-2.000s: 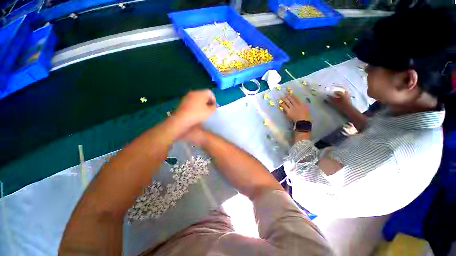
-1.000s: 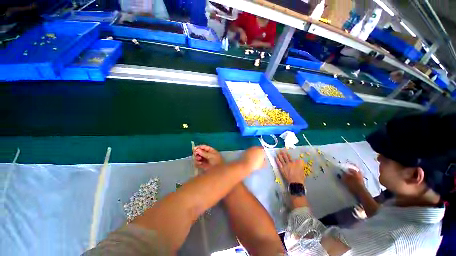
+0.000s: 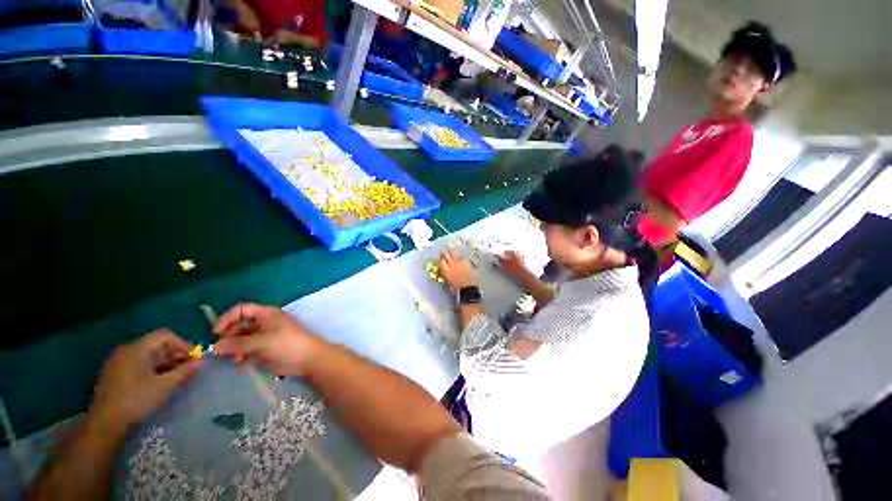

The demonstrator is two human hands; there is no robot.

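My left hand [image 3: 149, 377] pinches a small yellow part [image 3: 197, 351] between thumb and fingertips. My right hand [image 3: 262, 338] pinches a small white part [image 3: 209, 348] close against the yellow one; whether they are joined cannot be told. Both hands are above the grey mat [image 3: 191, 416], near the belt edge. A loose pile of white parts [image 3: 279, 440] lies below them, partly hidden at the left by my left forearm. A dark green leaf-shaped patch [image 3: 229, 421] shows among the white parts.
A blue tray [image 3: 333, 230] of yellow and white parts stands across the green belt [image 3: 108, 235]. A white ring [image 3: 384, 247] and white wad [image 3: 419, 232] lie beside it. A seated worker [image 3: 557, 333] is close on the right; another person [image 3: 704, 166] stands behind.
My crossed arms have uncrossed. My left hand has moved back left, and both hands now meet at the small parts. The camera view has swung right, showing the standing person.
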